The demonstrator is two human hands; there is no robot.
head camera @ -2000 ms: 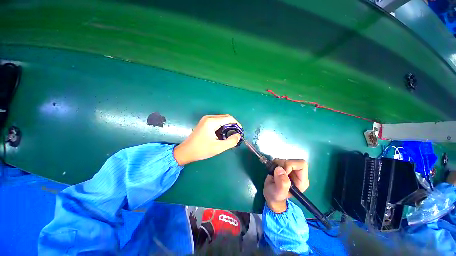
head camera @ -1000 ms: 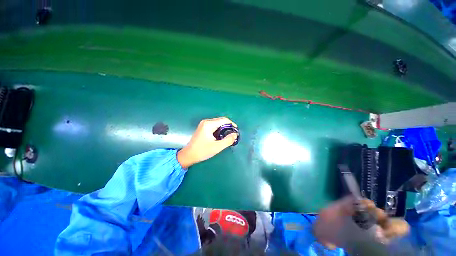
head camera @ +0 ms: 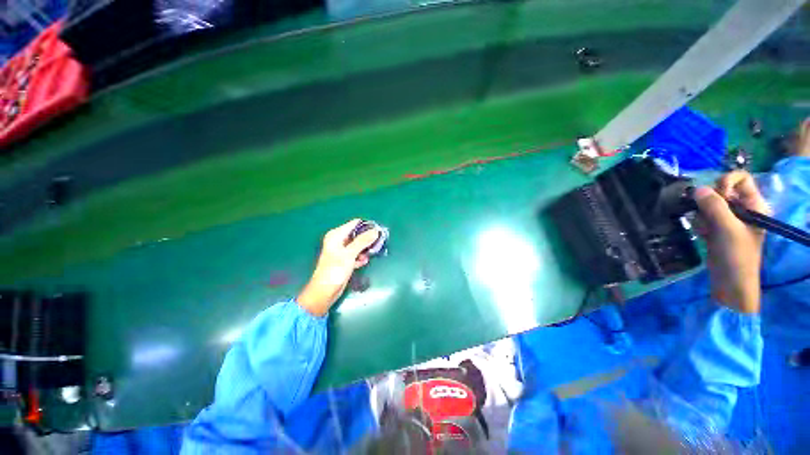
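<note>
My left hand (head camera: 336, 264) pinches a small round black unit (head camera: 371, 237) just above the green bench, left of the bright reflection. The unit's rim glints silver. My right hand (head camera: 730, 222) grips the black handle of a slim corded tool (head camera: 766, 222) at the right. The tool's front end is at the top right of the black ribbed box (head camera: 622, 222). Its tip is hidden or too blurred to tell.
Small black units sit on the belt (head camera: 426, 133) beyond the bench. A second black box (head camera: 43, 342) is far left, a red tray (head camera: 43, 87) upper left. A grey post (head camera: 702, 75) and blue bag (head camera: 688, 140) stand behind the station. Another person's sleeve (head camera: 795, 200) is far right.
The right hand has moved the tool from the unit to the black box at right. The left hand still holds the unit. The view has turned, bringing the red tray into sight.
</note>
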